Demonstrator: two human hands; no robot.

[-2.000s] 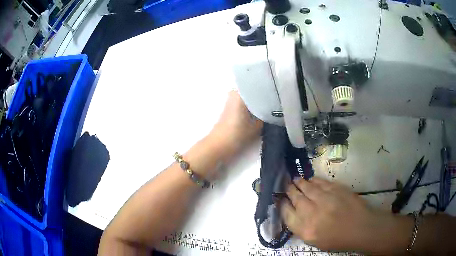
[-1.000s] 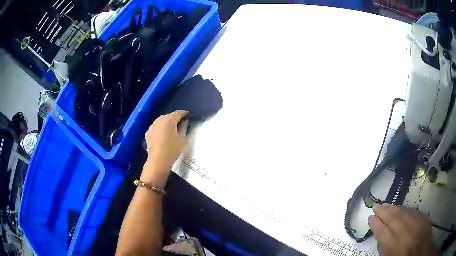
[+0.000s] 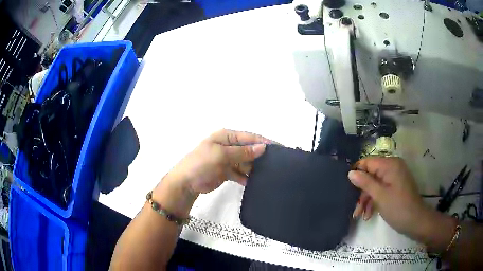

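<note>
A black rounded fabric panel is held flat above the near table edge, in front of the sewing machine. My left hand grips its upper left corner between thumb and fingers. My right hand grips its upper right edge. Part of a black zipper band lies under the machine head behind the panel; the panel hides the rest. The needle area of the sewing machine is just beyond my right hand.
A blue bin heaped with black bands stands at the left, with another blue bin nearer. More dark panels lie at the table's left edge. Thread snips lie at the right. Printed ruler marks run along the near edge.
My left hand has moved right from the panels by the bin, bringing a panel to the machine. My right hand has left the band and now holds this panel too. The view has swung right.
</note>
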